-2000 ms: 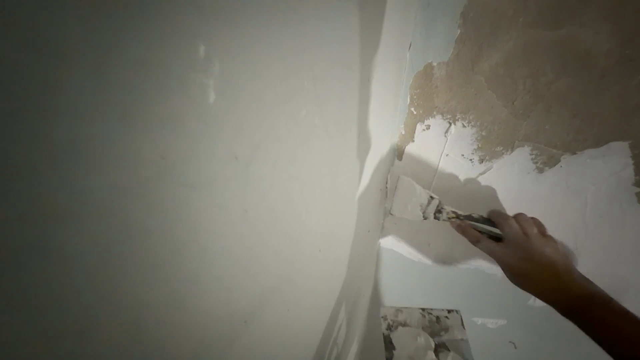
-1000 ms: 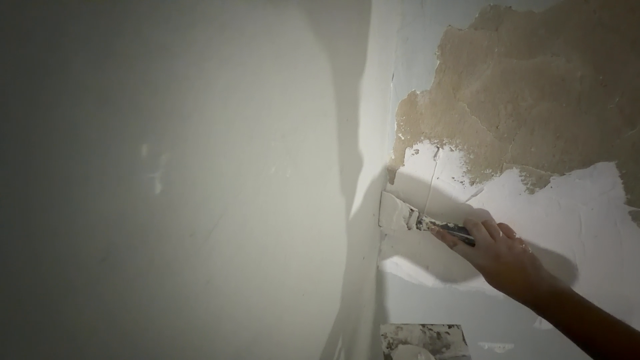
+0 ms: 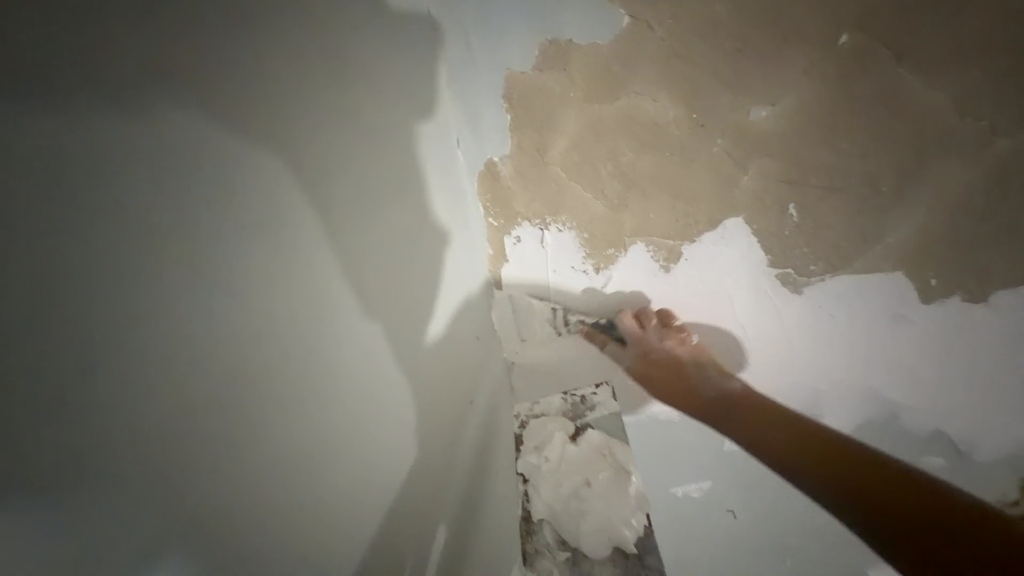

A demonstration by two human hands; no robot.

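Note:
My right hand [image 3: 668, 348] grips the dark handle of a putty knife [image 3: 568, 320], whose pale-coated blade lies against white plaster close to the wall corner. Below it, a plaster-stained flat metal blade [image 3: 576, 398] bears a thick heap of white filler [image 3: 588, 488]; whatever holds this blade is outside the picture. My left hand does not show. Above the knife, wet-looking white filler [image 3: 704, 280] borders a large brown patch [image 3: 680, 144] on the right wall.
A smooth pale wall [image 3: 200, 320] fills the left side and meets the worked wall at an upright corner [image 3: 498, 336]. Shadows of the arm and hand fall across both surfaces. Small white flecks [image 3: 692, 489] mark the grey wall lower right.
The filler-loaded blade shows more fully and nearer the knife than one second ago, when only its top edge was in view. The putty knife stays in my right hand by the corner.

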